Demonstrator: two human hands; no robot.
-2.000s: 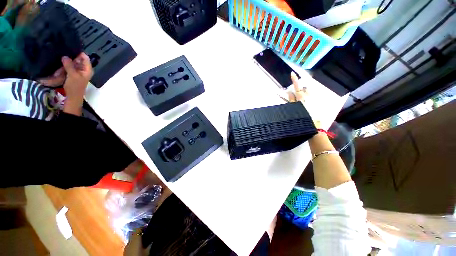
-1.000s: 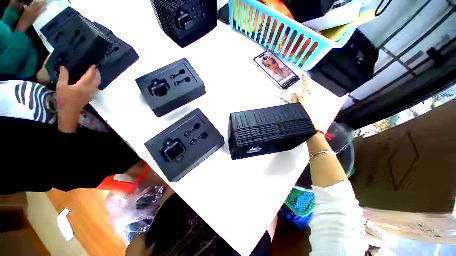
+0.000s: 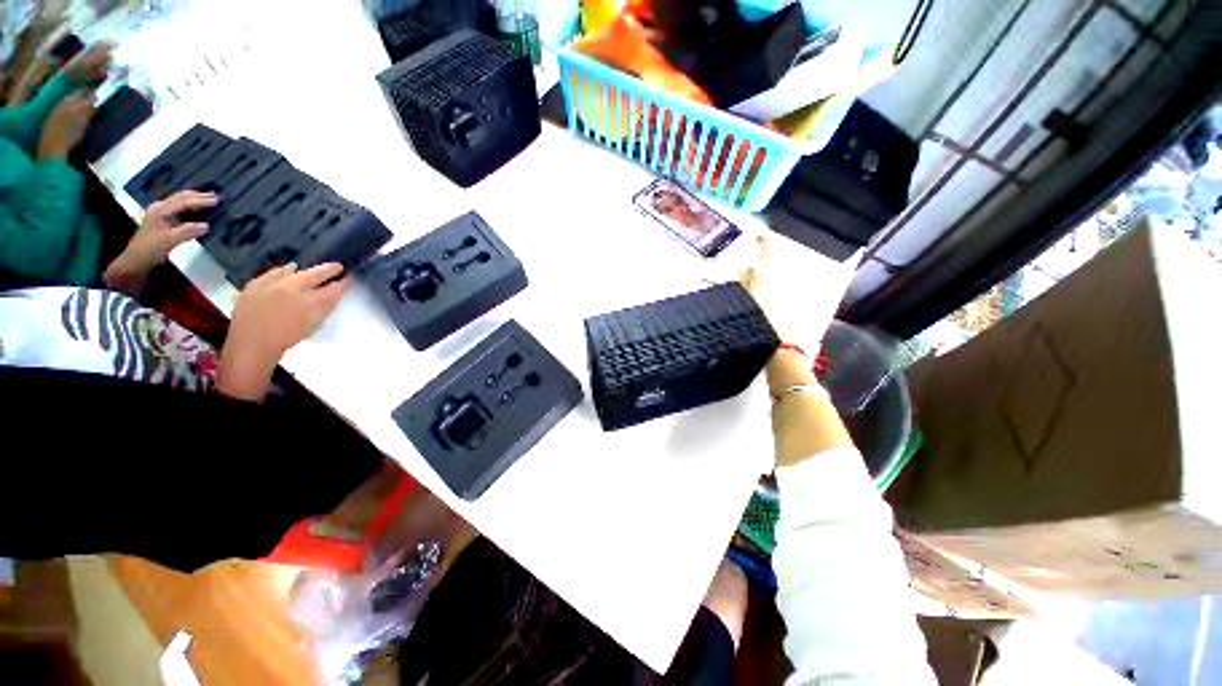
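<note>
A black ridged tray stack (image 3: pixel 681 351) stands on the white worktable (image 3: pixel 590 536), near its right edge. My right hand (image 3: pixel 761 257) reaches behind the stack; only blurred fingers show past its far corner, beside the smartphone, and the stack hides the rest. Whether it grips anything cannot be told. My left hand is not in view. Two black insert trays lie to the left of the stack, a nearer one (image 3: pixel 516 426) and a farther one (image 3: pixel 449 311). Both lie face up, each with a large recess and two small keyhole-like ones.
The lit smartphone (image 3: pixel 686 217) lies before the blue basket (image 3: pixel 657 127). Another tray stack (image 3: pixel 462 114) stands left of the basket. Another person's hands (image 3: pixel 282 319) rest at a row of trays (image 3: pixel 255 201) on the left. A carton (image 3: pixel 1059 389) and bin (image 3: pixel 878 409) are at right.
The view has shifted. The phone screen, dark two seconds ago, is lit. My right fingers are less visible behind the stack. The other person's lifted tray block is now down in the row at left.
</note>
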